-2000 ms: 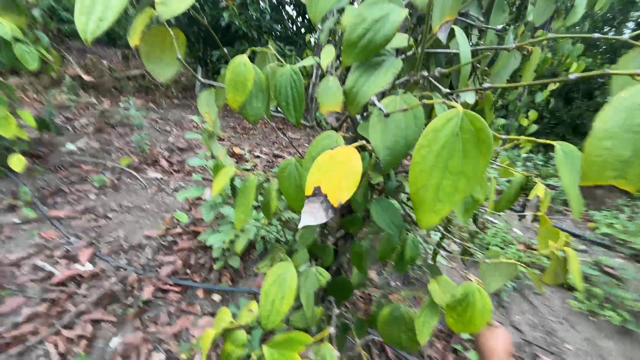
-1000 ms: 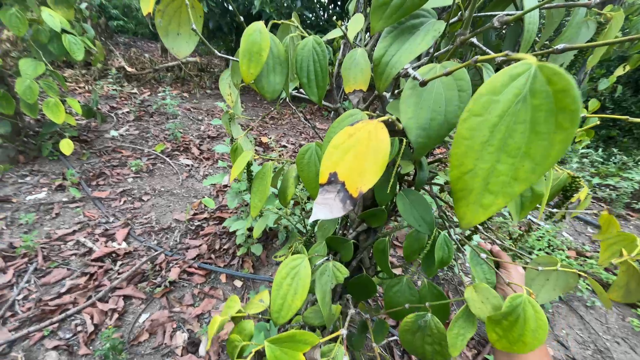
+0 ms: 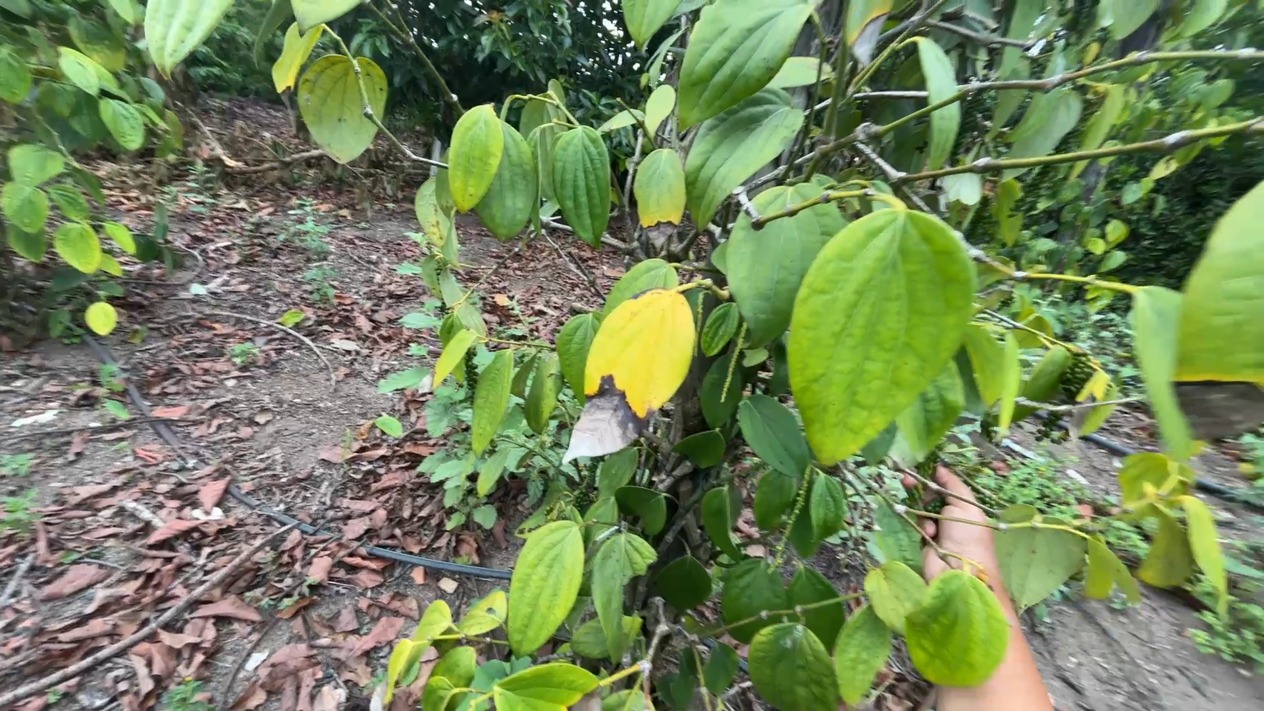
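A leafy pepper vine with green leaves [image 3: 882, 331] and woody stems [image 3: 1086, 153] fills the middle and right. My right hand [image 3: 958, 528] reaches up among its lower right leaves, partly behind thin stems and a round green leaf [image 3: 956, 629]. Its fingertips are at a stem and foliage; whether they grip anything is unclear. Near the vine's centre hangs a yellow leaf [image 3: 644, 346] with a dry, grey-brown tip [image 3: 604, 425]. Slender green spikes [image 3: 733, 360] hang beside it. My left hand is not in view.
A black hose [image 3: 385, 553] runs over soil strewn with dry brown leaves [image 3: 227, 604]. Another leafy plant [image 3: 69, 202] stands at the left. Bare branches [image 3: 148, 622] lie on the ground, and dense bushes [image 3: 296, 59] grow behind.
My right hand, only just showing at the bottom edge two seconds ago, now shows with its wrist and forearm, higher among the lower right leaves.
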